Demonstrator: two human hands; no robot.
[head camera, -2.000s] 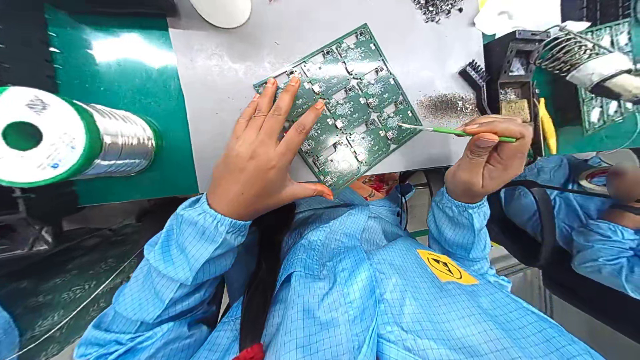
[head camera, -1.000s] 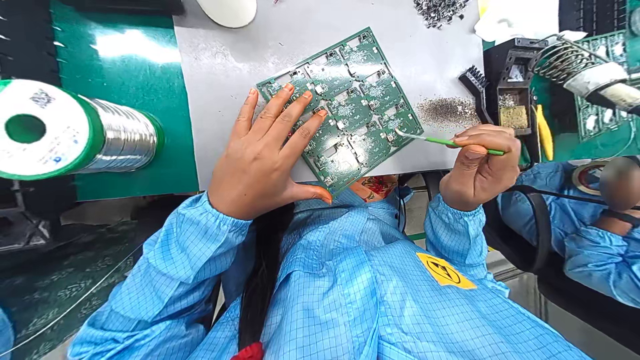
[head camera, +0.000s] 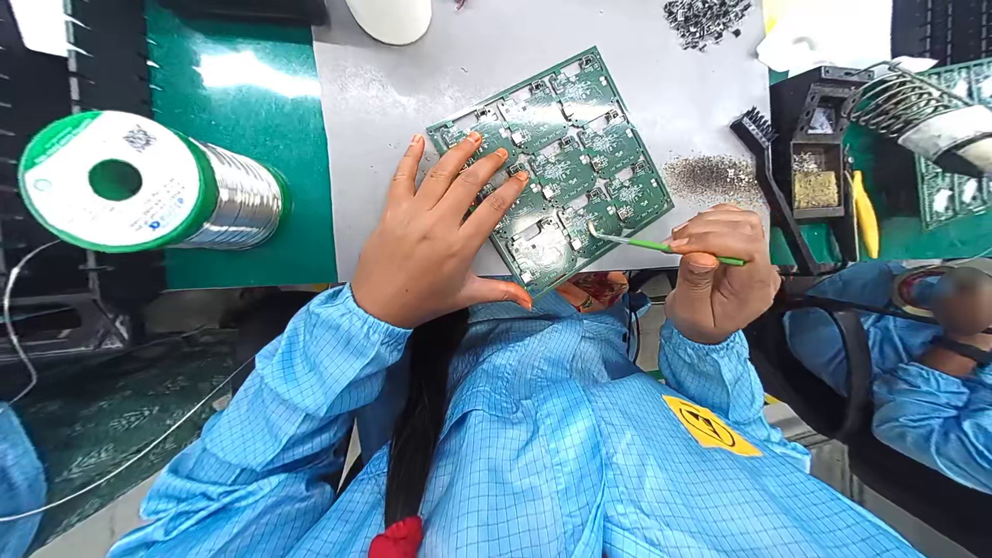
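Note:
A green printed circuit board panel (head camera: 558, 167) lies at a slant on the grey mat, with small parts and cut-outs across it. My left hand (head camera: 442, 225) rests on its left side, fingers spread over the board and thumb by its lower corner. My right hand (head camera: 721, 271) is closed on a thin green-handled tool (head camera: 655, 246). The tool's pale tip touches or hovers just over the lower right part of the board; which of the two cannot be told.
A solder wire spool (head camera: 155, 182) stands at left. Small black components (head camera: 705, 19) lie at top right. Near dark debris (head camera: 713, 177) are a black brush (head camera: 763, 147), a sponge tray (head camera: 815, 190), yellow-handled tool (head camera: 864, 217) and soldering iron holder (head camera: 891, 108). A co-worker's sleeve (head camera: 930, 411) is at right.
My right hand and the green tool have shifted; the tip has moved left and down over the board. My left hand stays on the board.

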